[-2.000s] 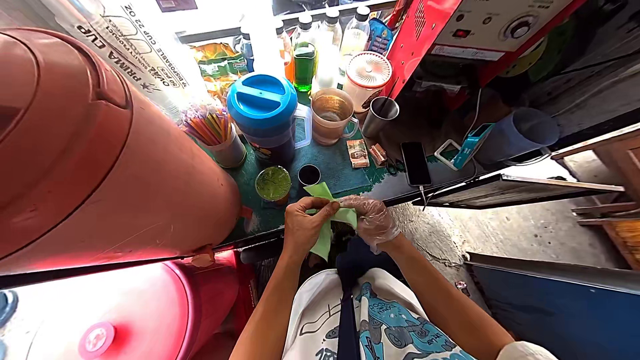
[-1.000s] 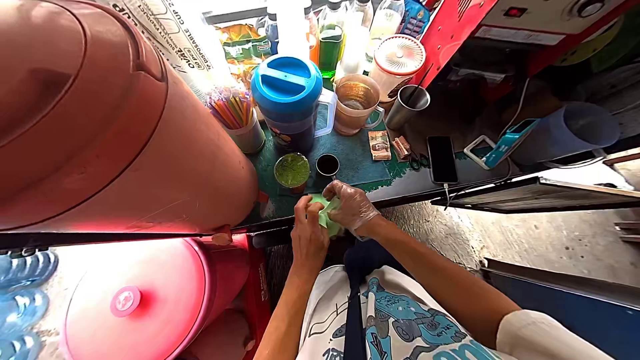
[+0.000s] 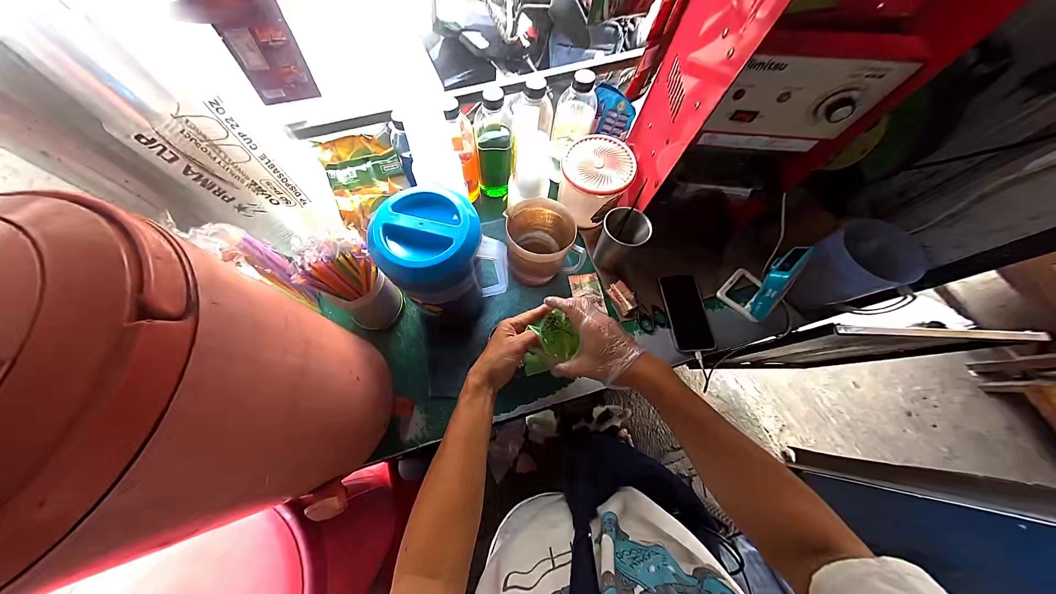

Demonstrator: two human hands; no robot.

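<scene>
My gloved right hand [image 3: 601,342] closes around a cup of green contents [image 3: 560,334] above the counter's front edge. My bare left hand [image 3: 505,348] touches the cup's left side, with some light green material [image 3: 538,361] by its fingers. Beyond them stand a blue-lidded pitcher [image 3: 429,239], a clear plastic measuring jug [image 3: 540,243] with brownish liquid and a metal cup [image 3: 621,238]. A banknote [image 3: 587,289] lies just behind my right hand. The dark cup seen earlier is not visible.
A large reddish drink cooler [image 3: 247,363] fills the left. Straws [image 3: 338,276] stand in a container. Bottles [image 3: 495,144] and a lidded tub [image 3: 598,169] line the back. Scissors [image 3: 651,319], a charging phone [image 3: 686,313] and a red machine [image 3: 792,99] are on the right.
Both hands have moved from in front of the counter edge to over the counter. The green-filled cup, which stood on the counter, is now held; the light green material looks more bunched.
</scene>
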